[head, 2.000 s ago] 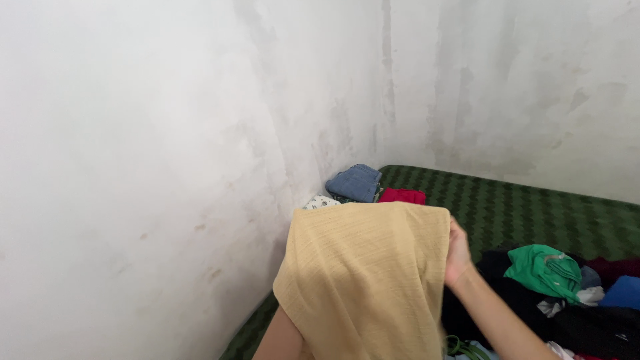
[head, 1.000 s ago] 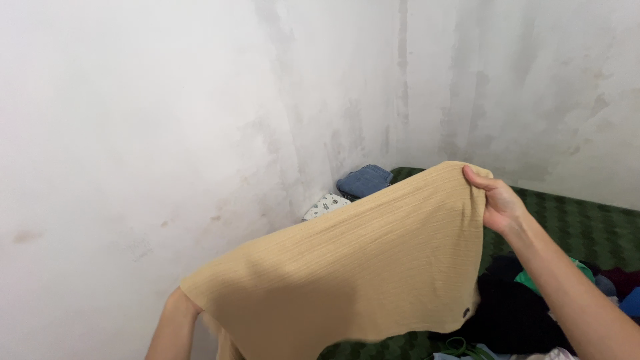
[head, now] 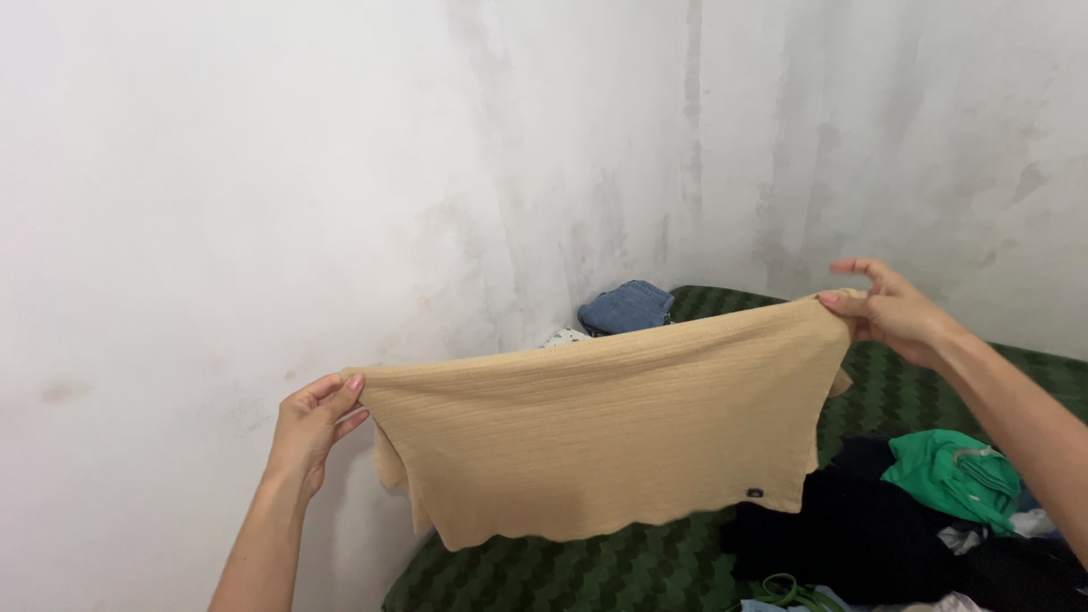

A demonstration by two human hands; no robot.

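A tan ribbed knit garment (head: 595,433) hangs stretched sideways between my two hands, its top edge folded over and a small dark tag near its lower right corner. My left hand (head: 314,416) pinches the upper left end between thumb and fingers. At the upper right end, slightly higher, my right hand (head: 892,310) grips the cloth by the thumb, with the index finger raised off it. The garment hangs in front of a bed with a dark green patterned cover (head: 595,569).
Folded blue denim (head: 626,307) and a white patterned cloth (head: 567,337) lie at the bed's far corner by the walls. On the right is a heap of clothes with a green garment (head: 952,476) and black garments (head: 850,527). A stained white wall (head: 255,212) rises close on the left.
The tan garment, bunched and draped two seconds ago, is now spread wide between both hands. My left hand, hidden behind the cloth at first, now shows at its left end.
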